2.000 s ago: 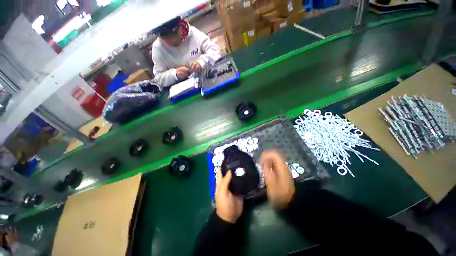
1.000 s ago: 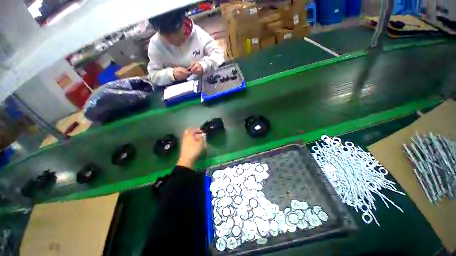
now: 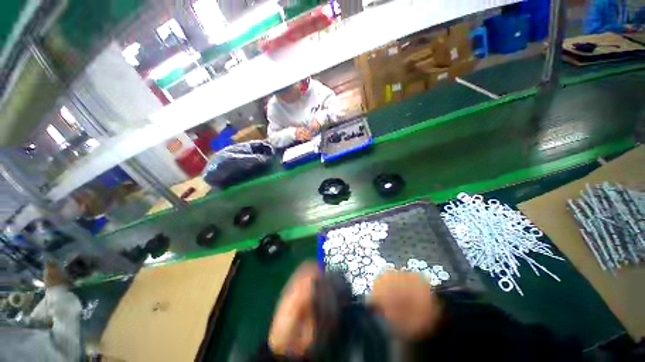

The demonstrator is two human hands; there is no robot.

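My left hand (image 3: 293,311) is blurred at the bottom centre and holds a blurred dark object, which looks like a black housing (image 3: 332,304). My right hand (image 3: 404,300) is beside it on the right, also blurred; whether it holds anything cannot be told. Behind the hands lies the parts tray (image 3: 463,258) with a blue left edge. White discs (image 3: 350,247) lie loose in its left part and along its front. The hands hide part of the tray's front edge.
Black housings (image 3: 334,189) sit spaced on the green conveyor belt (image 3: 452,152); another (image 3: 271,246) is left of the tray. White ring-ended rods (image 3: 495,237) lie right of the tray, striped strips (image 3: 615,223) on cardboard beyond. Cardboard (image 3: 166,304) lies left. A person (image 3: 300,113) sits opposite; another's arm (image 3: 56,304) shows far left.
A second ago one hand reached over the belt by a housing and the tray was uncovered. Now both hands are low before the tray, the left with a dark object. The view has tilted upward.
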